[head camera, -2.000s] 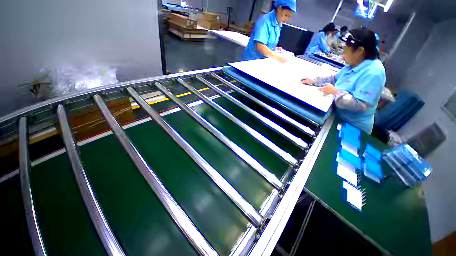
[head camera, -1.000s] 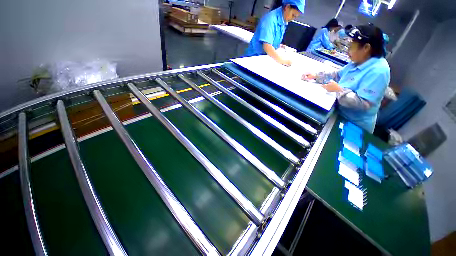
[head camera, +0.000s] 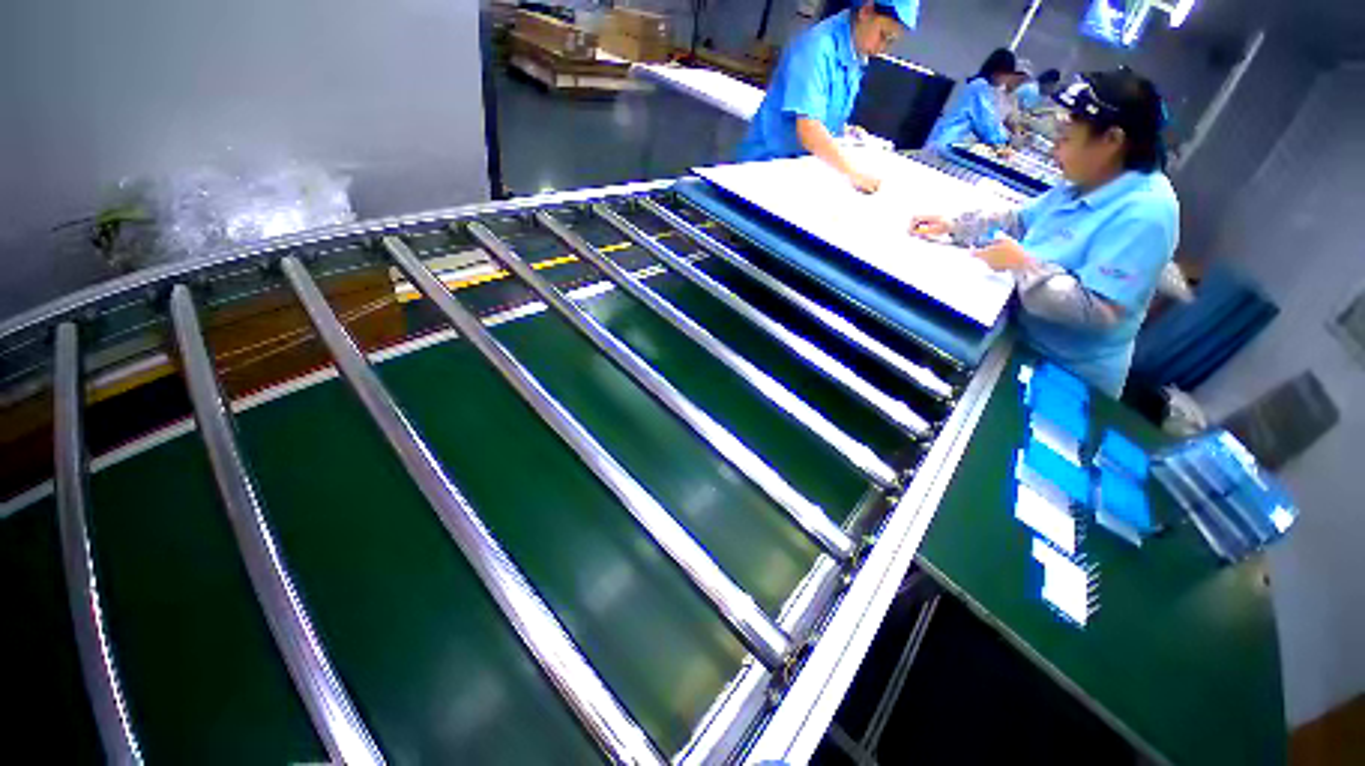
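Neither of my hands is in the picture. The roller conveyor (head camera: 464, 516) lies nearest in front of me, its shiny metal bars fanned out in a curve over a dark green surface. Its silver side rail (head camera: 883, 576) runs up on the right. Farther along, a large white panel (head camera: 853, 225) lies on a blue carrier board (head camera: 838, 282), which shows past the panel's near edge.
Two people in blue smocks (head camera: 1115, 247) stand at the white panel with hands on it. A green side table (head camera: 1168, 659) at the right bears blue-and-white pieces (head camera: 1055, 449). Clear plastic film (head camera: 247, 217) lies beyond the conveyor at left; cardboard boxes (head camera: 554, 38) stand behind.
The view has shifted slightly. The person at the right has leaned a little farther right, and the other person's hand has moved slightly right over the panel. No hand of mine has appeared.
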